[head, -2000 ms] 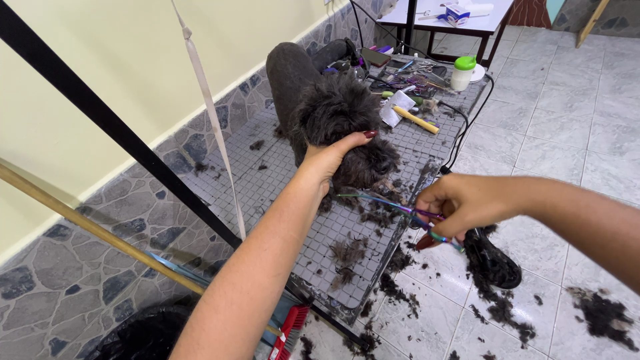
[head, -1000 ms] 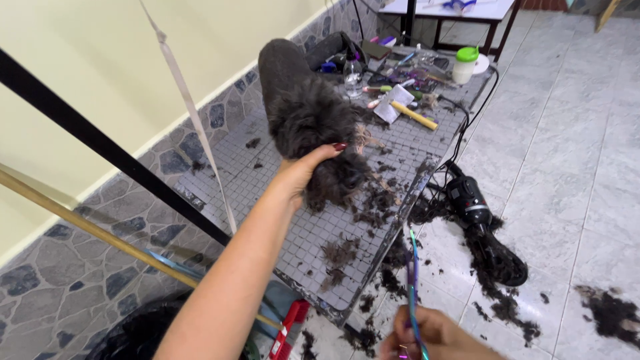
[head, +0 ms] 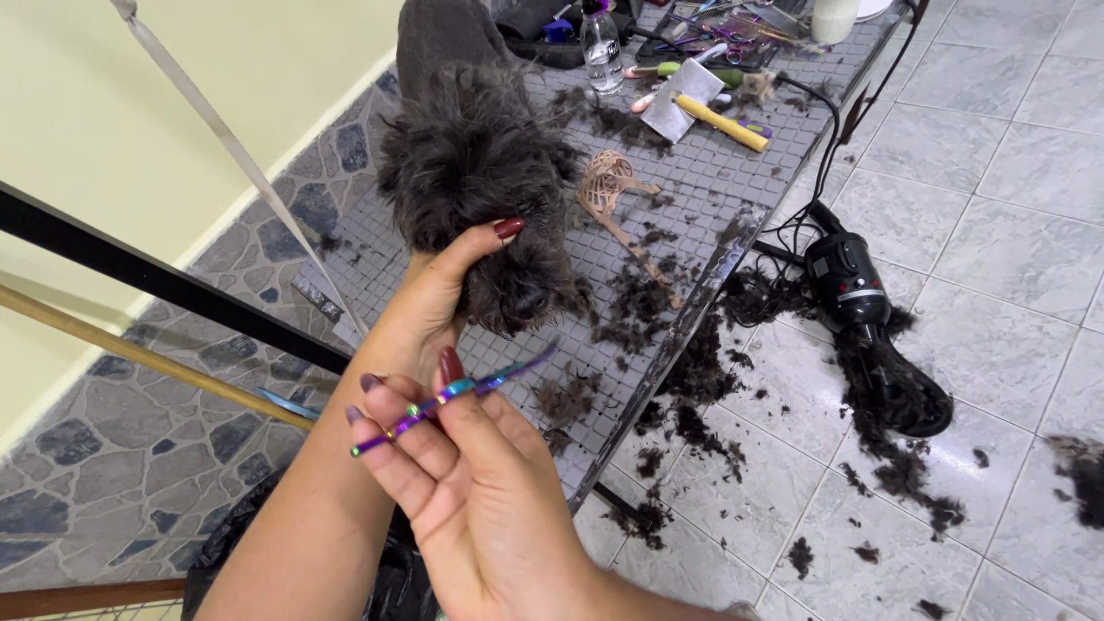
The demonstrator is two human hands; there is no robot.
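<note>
A dark, shaggy-headed dog (head: 479, 147) with a close-clipped back stands on the grey gridded grooming table (head: 750, 190). My left hand (head: 448, 276) holds its head from below, the thumb lying across the muzzle; the other fingers are hidden. Lower down and in front of my left forearm is my right hand (head: 474, 457), palm turned up, with iridescent grooming scissors (head: 431, 405) held at the finger rings. Their blades point up and right, below the dog's chin. A tan basket muzzle (head: 608, 185) lies right of the dog's head.
A slicker brush (head: 690, 99), a clear bottle (head: 601, 52) and several tools lie at the table's far end. Cut hair covers parts of the table and floor. A black pet dryer (head: 849, 285) rests on the tiles. A strap (head: 224, 138) and a black bar (head: 172, 276) cross the left side.
My right hand has moved left from the table's right edge to before my left forearm, turning palm up with the scissors. My left hand still holds the dog's head. The view has moved closer.
</note>
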